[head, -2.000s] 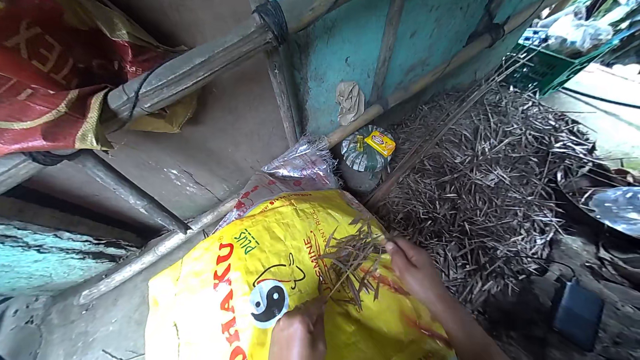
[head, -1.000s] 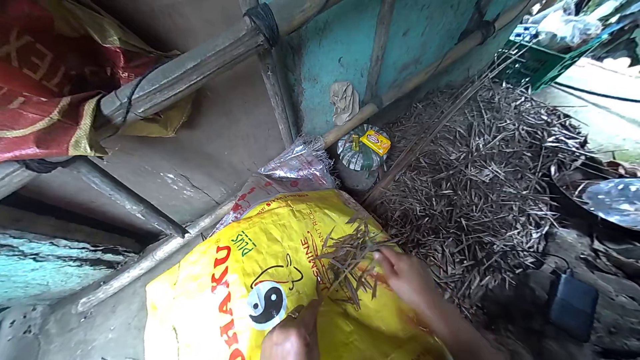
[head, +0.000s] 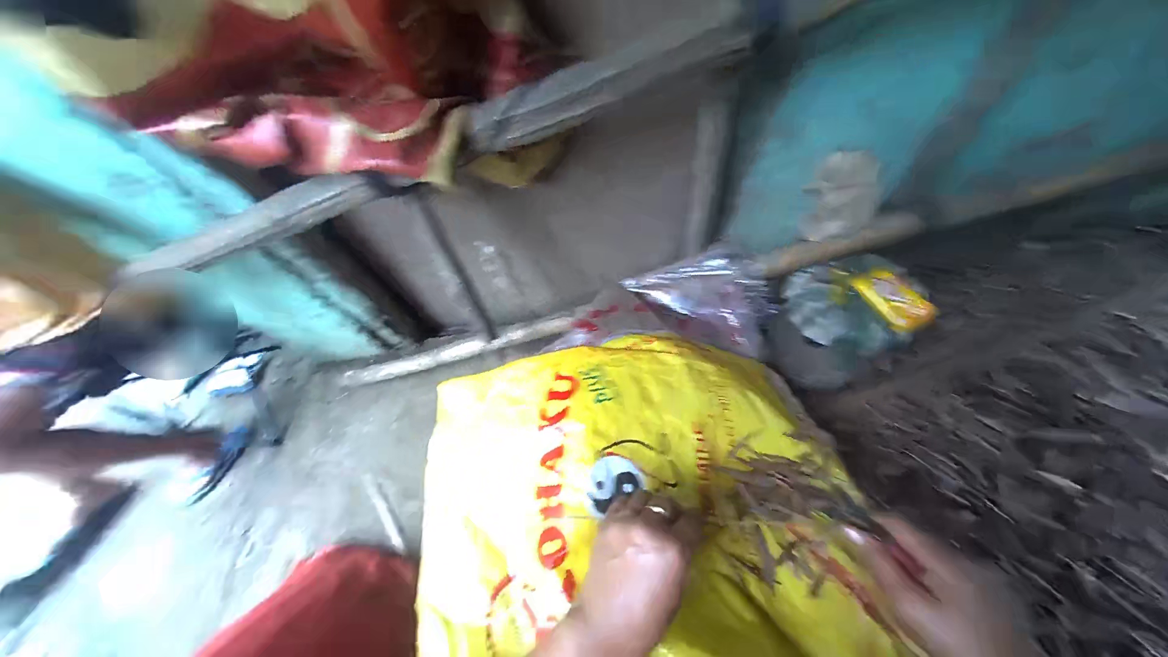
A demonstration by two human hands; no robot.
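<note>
A yellow printed sack lies in front of me, with red lettering and a round black-and-white emblem. On its right part rests a small heap of dry brown strips. My left hand is on the sack beside the emblem, fingers curled and pointing down; what they hold is hidden. At the right edge of the heap is my right hand, blurred, with a dark reddish, slim object along its fingers that I cannot name.
Dark dry strips cover the ground at right. Beyond the sack are a clear plastic bag, a lidded container with a yellow packet, and a wooden rail. A person sits at left.
The view has swung left, bringing a person and red cloth into sight. A dark reddish object now shows at my right hand, which has moved toward the sack's right edge.
</note>
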